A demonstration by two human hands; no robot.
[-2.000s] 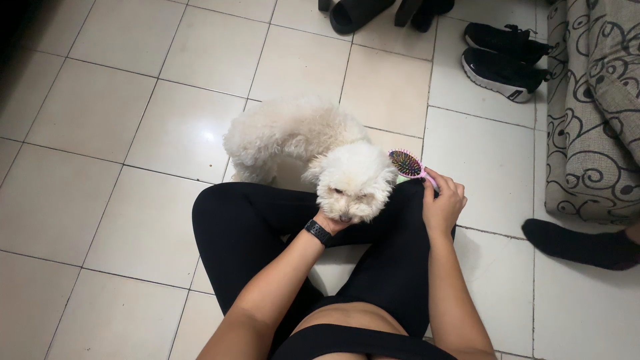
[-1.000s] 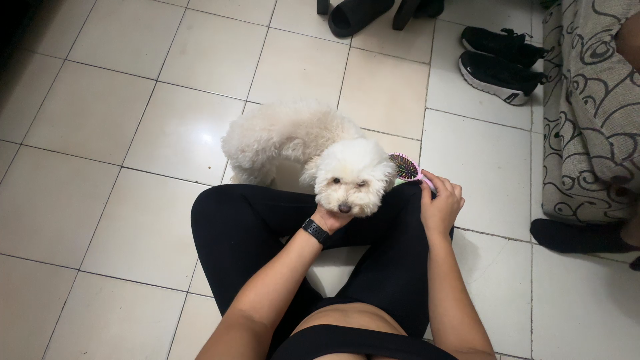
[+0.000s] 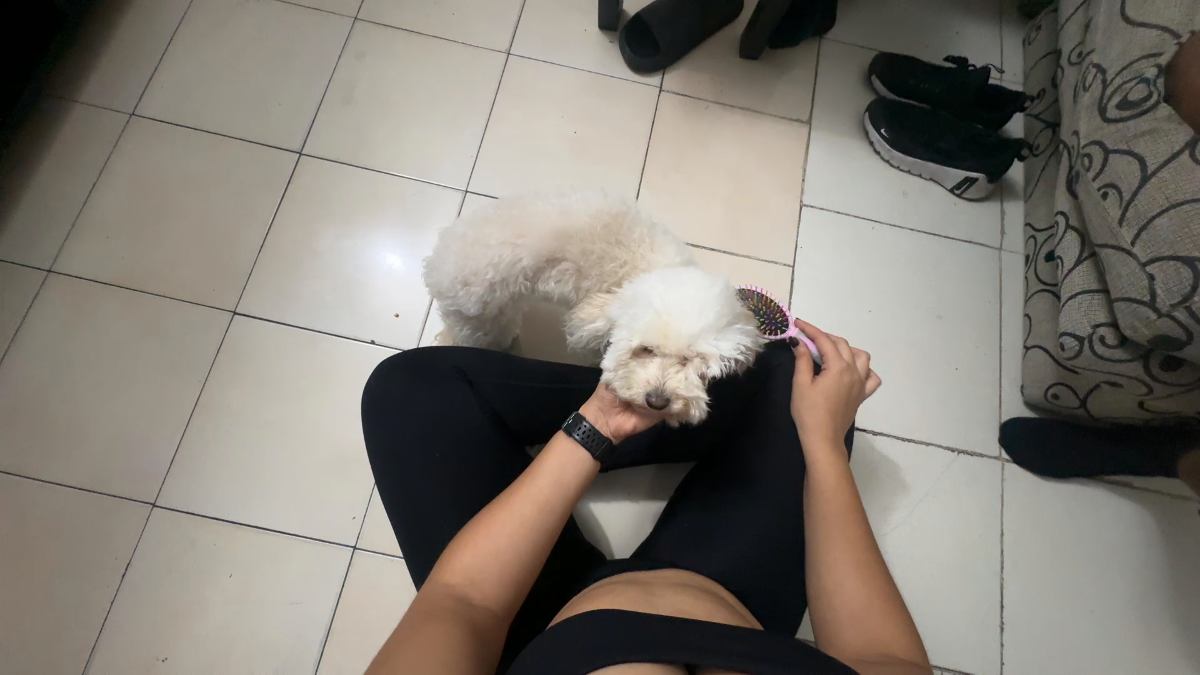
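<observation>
A curly-coated white dog (image 3: pixel 572 248) stands on the floor against my crossed legs, its head over my lap and its nose toward me. Under its chin is my left hand (image 3: pixel 619 412), with a black watch (image 3: pixel 588 437) on the wrist; the fingers are mostly hidden by the fur. My right hand (image 3: pixel 832 380) grips the handle of a pink hairbrush (image 3: pixel 764 312). The brush's multicoloured bristles face up, and its head is close beside the dog's ear at my right knee.
Black sneakers (image 3: pixel 937 150) lie at the upper right, beside a sofa with a patterned cover (image 3: pixel 1106 309). Another person's foot in a black sock (image 3: pixel 1087 447) rests on the tiles below it. A black slipper (image 3: pixel 675 33) lies at the top by dark furniture legs.
The dog's head has tipped up, then down a little, and now sits slightly to the right of where it was two seconds ago. Both my hands have stayed about in place.
</observation>
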